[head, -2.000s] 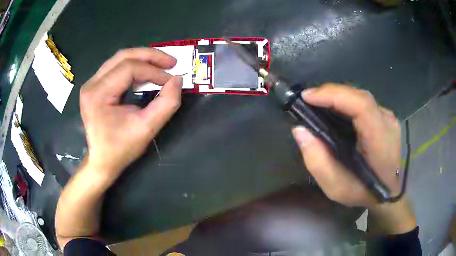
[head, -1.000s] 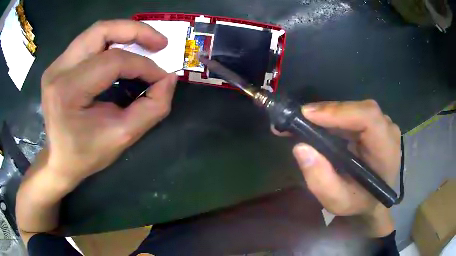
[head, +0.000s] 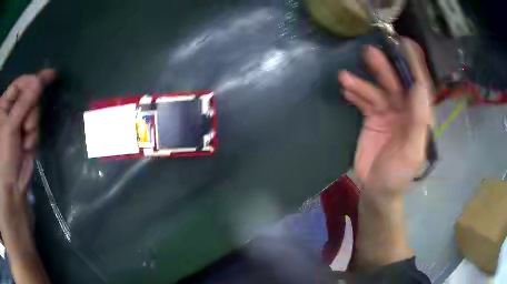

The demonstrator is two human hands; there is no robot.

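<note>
A red-rimmed phone assembly [head: 180,125] lies on the dark green mat. A white LCD module [head: 111,132] covers its left end, an orange flex tail [head: 144,131] is in the middle, and a dark panel is at the right end. My left hand [head: 22,119] is at the left edge, cut off and blurred, away from the phone; its grip is unclear. A thin silvery wire [head: 53,199] runs below it. My right hand [head: 392,111] is at the upper right, holding the dark soldering iron [head: 401,62], blurred, its tip end near the yellowish dish [head: 339,15].
A pale curved edge [head: 21,30] crosses the upper left corner. A cardboard box [head: 485,224] stands at the lower right. Red and yellow strips show right of my right hand. Red and blue cloth-like shapes lie at the lower middle.
Both hands have moved away from the phone, my left hand to the left edge and my right hand with the iron up and right. The phone now appears lower and further left.
</note>
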